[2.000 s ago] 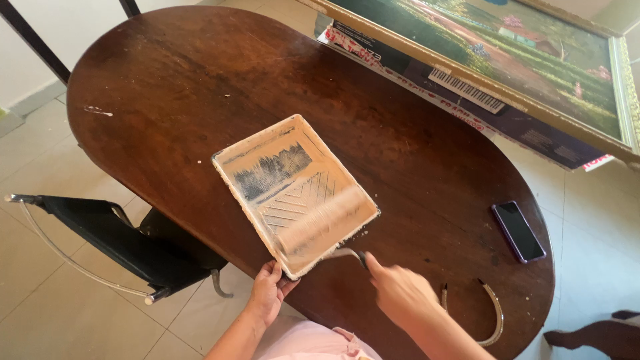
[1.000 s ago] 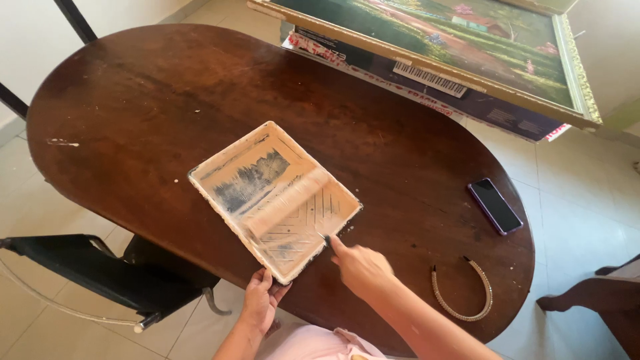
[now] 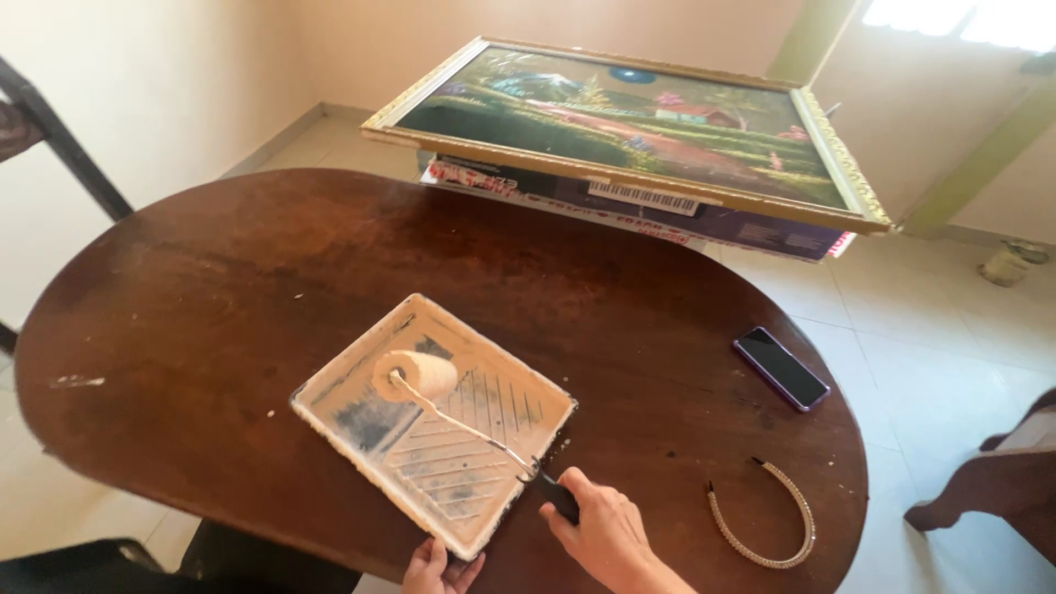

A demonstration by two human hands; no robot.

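Observation:
A paint roller (image 3: 425, 375) with a cream-coloured cover rests in a paint tray (image 3: 495, 375) coated with peach paint and dark patches. My right hand (image 3: 601, 524) is closed around the roller's black handle (image 3: 558, 497), just off the tray's near right edge. The wire frame runs from the handle across the ribbed slope to the cover, which lies over the tray's far part. My left hand (image 3: 441, 569) grips the tray's near corner, its thumb and fingers at the rim. The tray sits turned at an angle on an oval dark wooden table (image 3: 206, 247).
A phone in a purple case (image 3: 781, 369) and a beaded headband (image 3: 804, 516) lie on the table's right side. Beyond the table, a framed landscape painting (image 3: 594, 124) lies on a printed cardboard box (image 3: 742, 227). Part of a black chair (image 3: 91, 565) shows at the lower left, dark wooden furniture (image 3: 990, 487) at the right.
The roller's cover has moved from the ribbed slope to the tray's far part and turned, its frame now plainly in view. My left hand stays at the tray's corner. The view has tilted up.

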